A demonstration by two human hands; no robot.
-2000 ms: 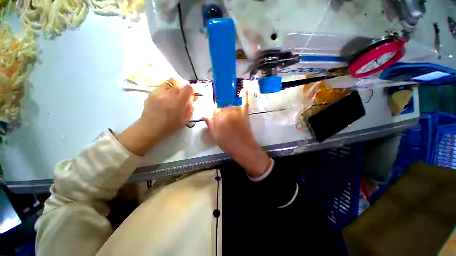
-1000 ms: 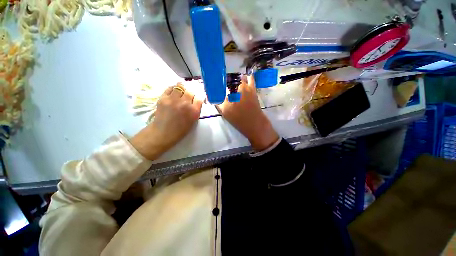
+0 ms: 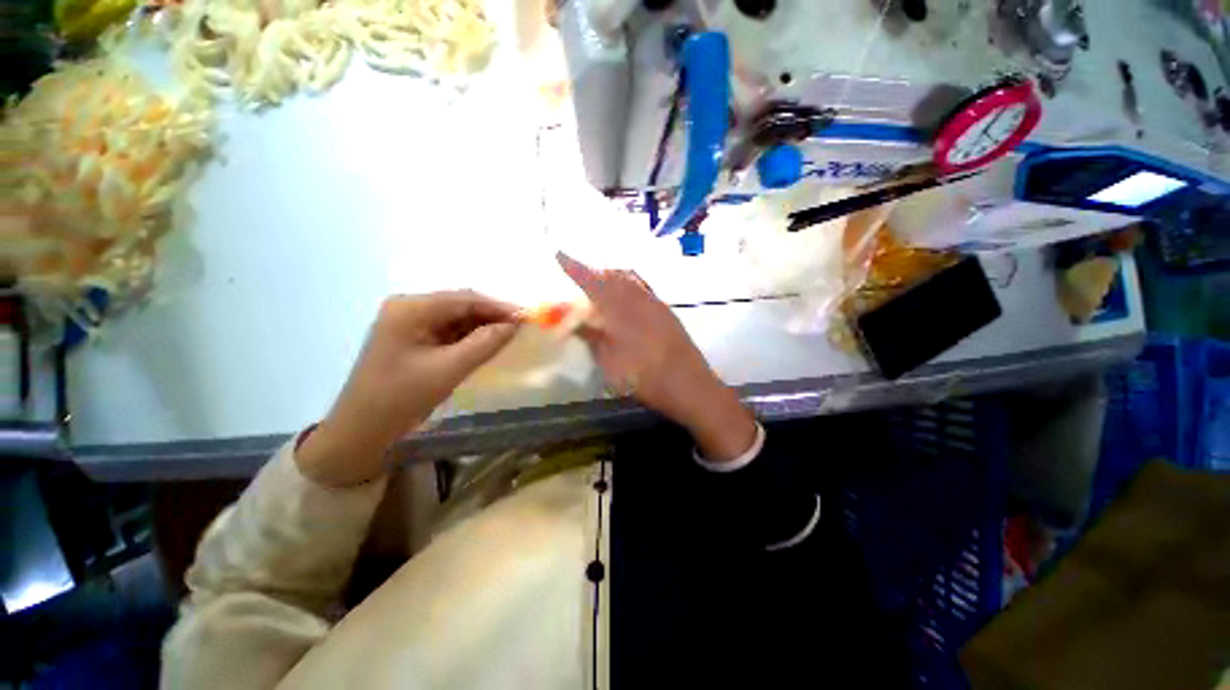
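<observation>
A small cream fabric piece with an orange part (image 3: 550,317) is stretched between my hands over the white tabletop, near the front edge. My left hand (image 3: 438,353) pinches its left end between thumb and fingers. My right hand (image 3: 648,344) holds its right end, with the index finger pointing up and away. Both hands are in front of the sewing machine (image 3: 863,121), clear of the needle area. A blue upright part (image 3: 701,128) stands at the left end of the machine head. The glare hides details of the needle area.
A tangled cream-orange heap (image 3: 88,189) lies at far left, with cream strips (image 3: 337,47) behind. A phone (image 3: 931,317) and orange-filled plastic bag (image 3: 884,263) lie right of my hands. A pink-rimmed dial (image 3: 987,126) is on the machine. A blue crate (image 3: 944,526) and brown box (image 3: 1120,593) are below.
Both hands have moved back from the needle area toward the table's front edge. The orange part now shows between them. The view has shifted, so more of the left heap shows.
</observation>
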